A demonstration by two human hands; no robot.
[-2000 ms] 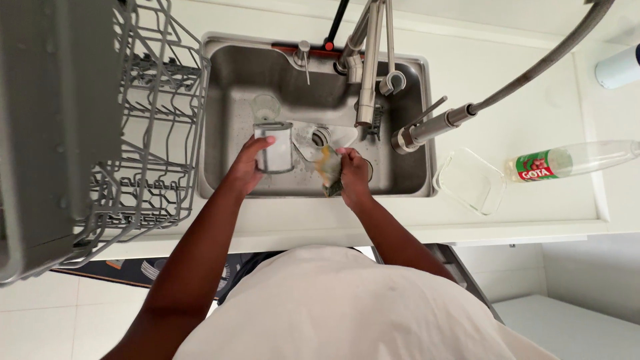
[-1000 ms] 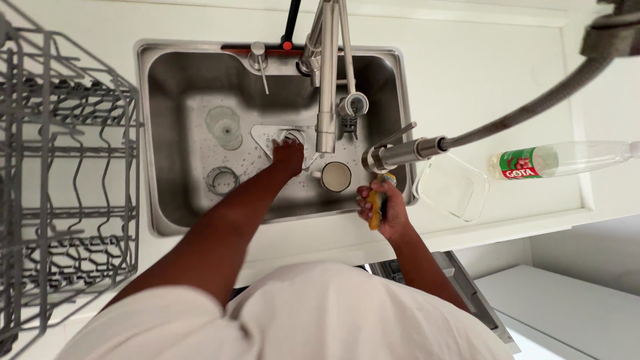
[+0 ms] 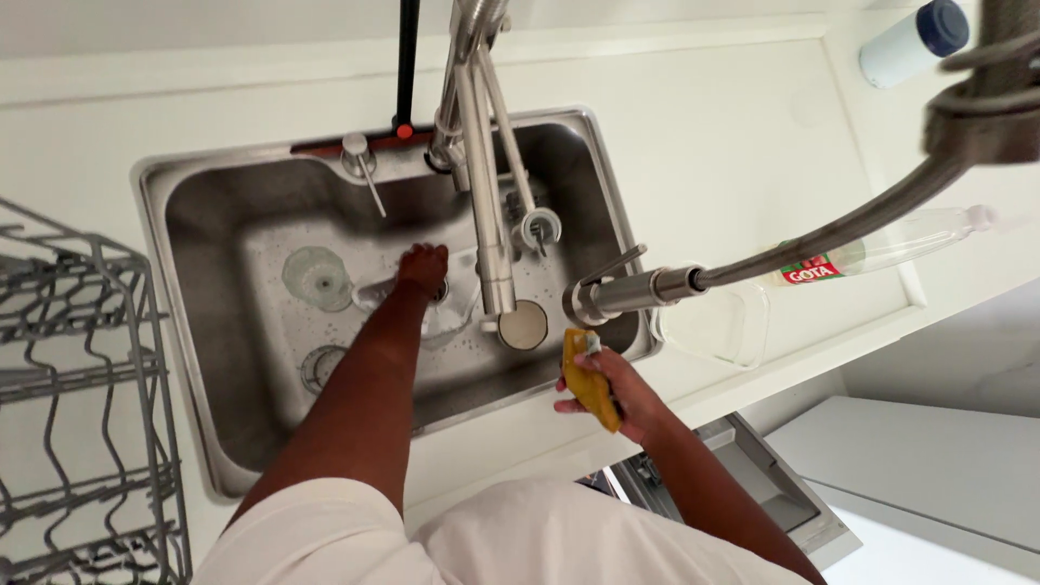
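Observation:
My left hand reaches down into the stainless steel sink, over the drain and at a clear plastic or glass piece; its fingers are partly hidden, so its grip cannot be told. My right hand holds a yellow sponge above the sink's front edge. A mug with a cream inside stands in the sink, under the faucet spout. Toward the sink's left lie a greenish glass and a clear round glass, partly behind my left forearm.
A grey wire dishwasher rack is at the left. The spray head hangs over the sink's right edge. A clear glass dish, a plastic bottle with a red and green label and a white container with a blue lid are on the right.
Two seconds ago my left hand held a light-coloured mug or can; now it is at the drain area. My right hand has moved out of the sink to its front edge with the sponge.

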